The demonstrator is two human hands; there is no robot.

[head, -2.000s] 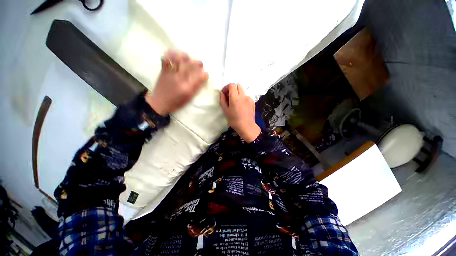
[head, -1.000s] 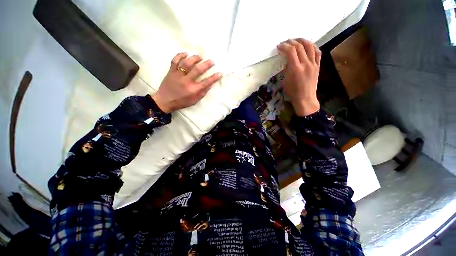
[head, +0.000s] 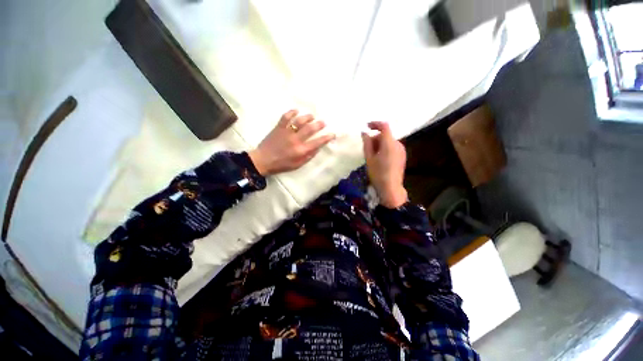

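Observation:
The cream fabric garment piece (head: 243,211) lies along the near table edge, with a folded, slightly puckered edge toward my body. My left hand (head: 295,144) rests on it with fingers spread, a ring on one finger. My right hand (head: 386,158) is at the cloth's near edge, thumb and fingers curled close together; whether it pinches the fabric is too bright to tell. The dark brown pressing block (head: 169,70) lies on the cloth, up and left of my left hand.
A curved brown ruler (head: 34,158) lies at the left on the white table cover (head: 63,211). A grey bar with a dark end (head: 442,22) is at the far right of the table. Right of the table stand a brown board (head: 477,146), a white panel (head: 486,289) and a round stool (head: 520,249).
My right hand has moved back left from farther along the edge, its fingers now curled. My left hand stays on the cloth. The view has shifted, showing a window and the grey bar.

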